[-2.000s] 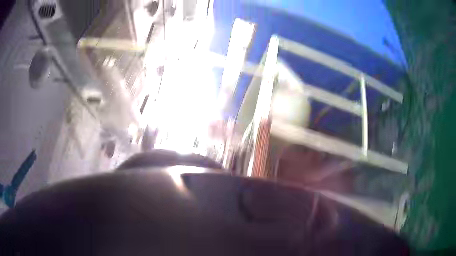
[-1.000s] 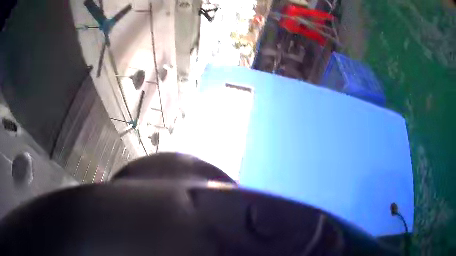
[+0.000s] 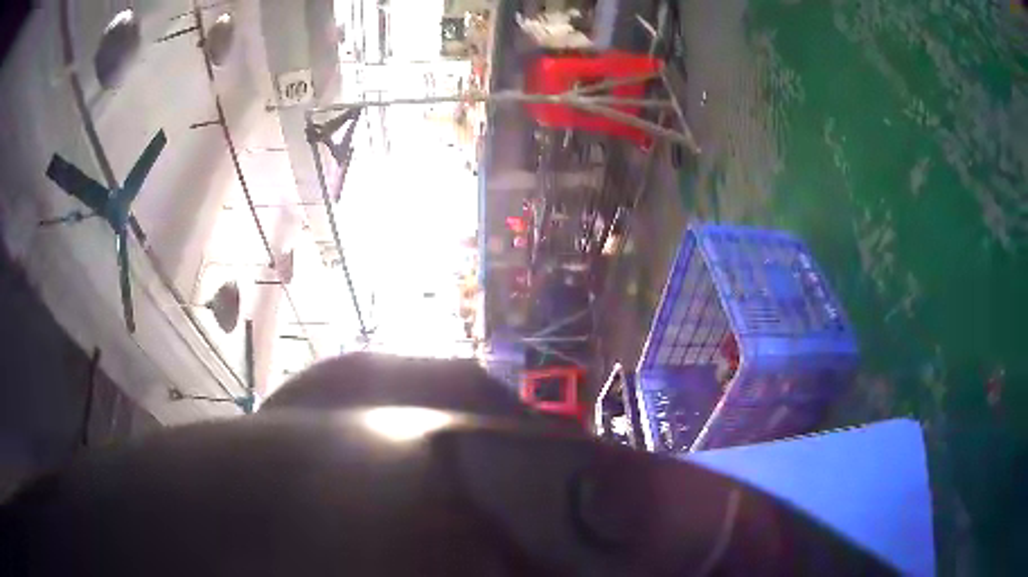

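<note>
The picture is tilted sideways. Neither of my hands is in view. A blue plastic crate (image 3: 789,295) with lattice sides stands on the green floor, right of centre; a small reddish thing shows inside it. A flat, plain blue panel (image 3: 848,482) lies nearest at the lower right, partly hidden. A large dark rounded object (image 3: 338,496), close to the lens and blurred, covers the bottom of the picture.
A red plastic stool (image 3: 597,92) stands near a thin metal frame at the top. Another red object (image 3: 552,389) shows lower down. The worn green floor (image 3: 913,169) runs along the right. A ceiling fan (image 3: 116,206) and lamps show at left. The centre is glaring.
The blue panel has slid down and covers much less of the picture. The blue crate appears larger and lower. The red stool has shifted left. The view has moved past the white frame seen earliest.
</note>
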